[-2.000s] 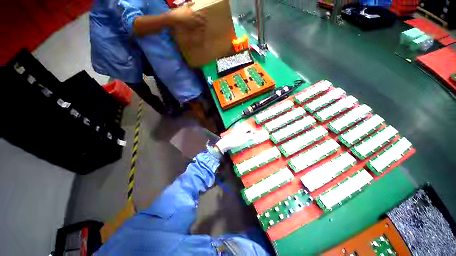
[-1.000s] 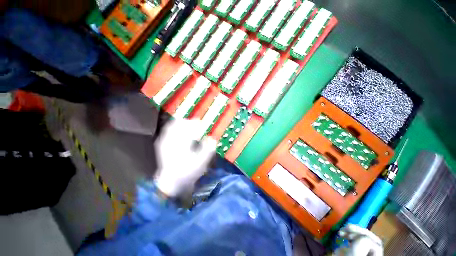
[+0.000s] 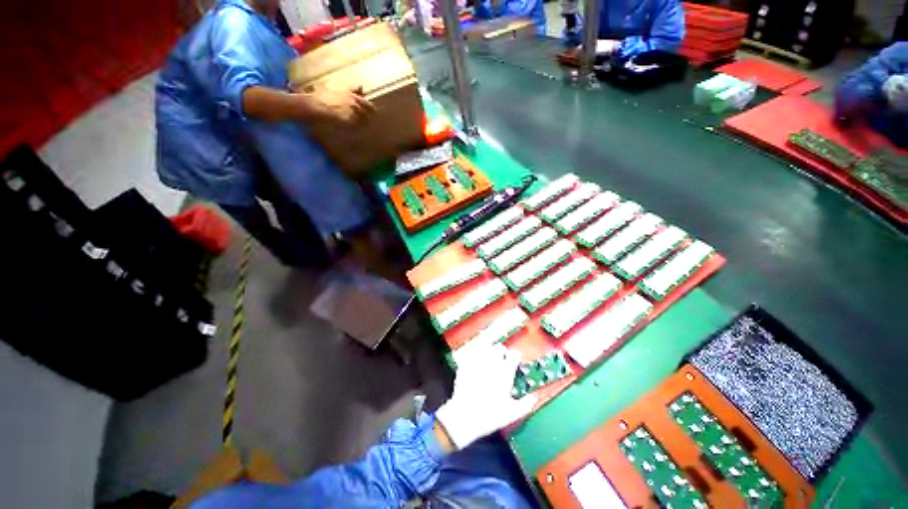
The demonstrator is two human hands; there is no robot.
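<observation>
My left hand [image 3: 482, 394], in a white glove, is over the near left corner of the red sheet [image 3: 560, 384], touching or just above it. It covers one end of a green circuit board [image 3: 543, 374] and part of a pale-topped module [image 3: 495, 332]. Whether its fingers grip either one cannot be told. More modules with pale plates and green edges [image 3: 554, 281] lie in rows on the sheet. My right hand is not in view. The orange fixture [image 3: 637, 421] at the lower right holds two green boards [image 3: 726, 449] and a pale plate [image 3: 595, 489].
A black tray of tiny silver screws [image 3: 777, 390] stands above the fixture. Beyond the sheet lie a black power screwdriver [image 3: 485, 212] and another orange fixture [image 3: 440, 194]. A person in blue at the left holds a cardboard box [image 3: 366, 97]. A stool [image 3: 360, 309] stands beside the bench.
Since one second ago the view has swung up and left, and my right hand and the blue screwdriver have left the picture. My left hand now reaches over the sheet's near corner.
</observation>
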